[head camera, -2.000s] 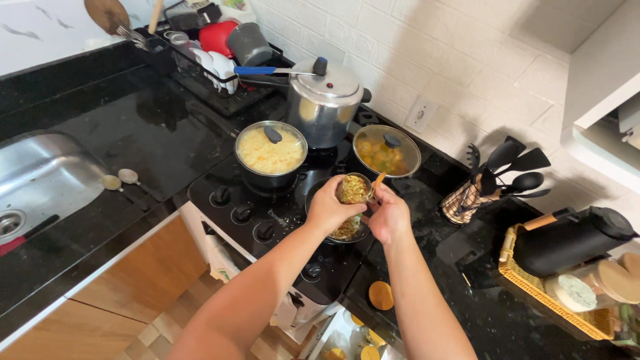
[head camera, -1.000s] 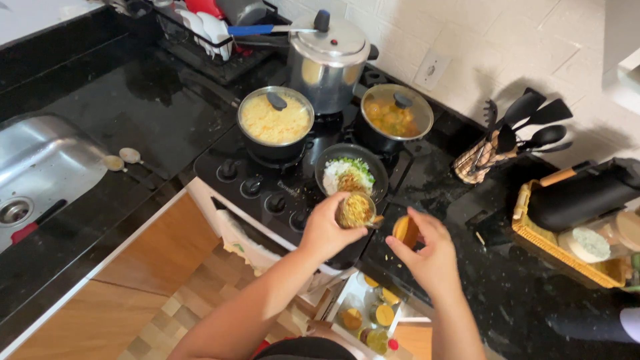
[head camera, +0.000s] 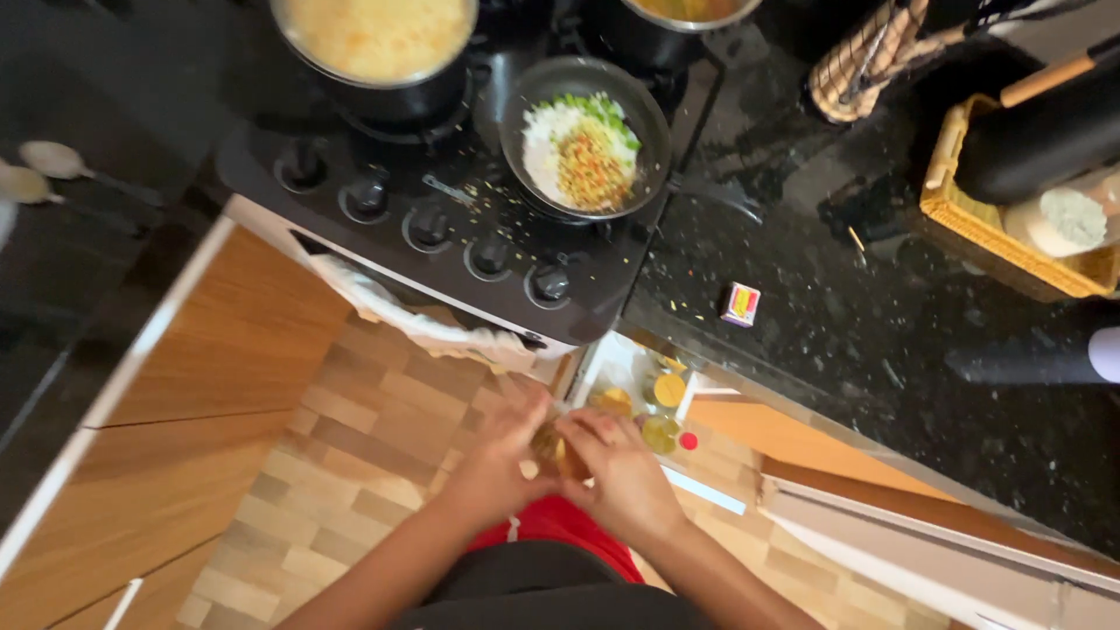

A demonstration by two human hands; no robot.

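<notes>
Low in front of my body, my left hand (head camera: 500,455) is closed around a small glass jar (head camera: 544,442), which the fingers partly cover. My right hand (head camera: 617,459) holds a round wooden-looking lid (head camera: 570,462) against the jar; whether it is fastened cannot be told. Beyond the hands, a small dark frying pan (head camera: 652,179) sits on the stove, holding a yellow-brown seasoning heap (head camera: 595,166), a white ingredient (head camera: 544,153) and chopped green pieces (head camera: 604,109).
An open drawer (head camera: 617,354) with several jars lies beside my hands. On the stove (head camera: 350,236) is a pot of pale food (head camera: 381,35); another pot (head camera: 691,22) stands behind the pan. A matchbox (head camera: 741,304), a utensil holder (head camera: 844,87) and a wicker basket (head camera: 1006,245) are on the counter.
Both hands have moved from beside the pan down over the floor by the drawer. The jar and lid, apart a second ago, are now together. The view has tilted down.
</notes>
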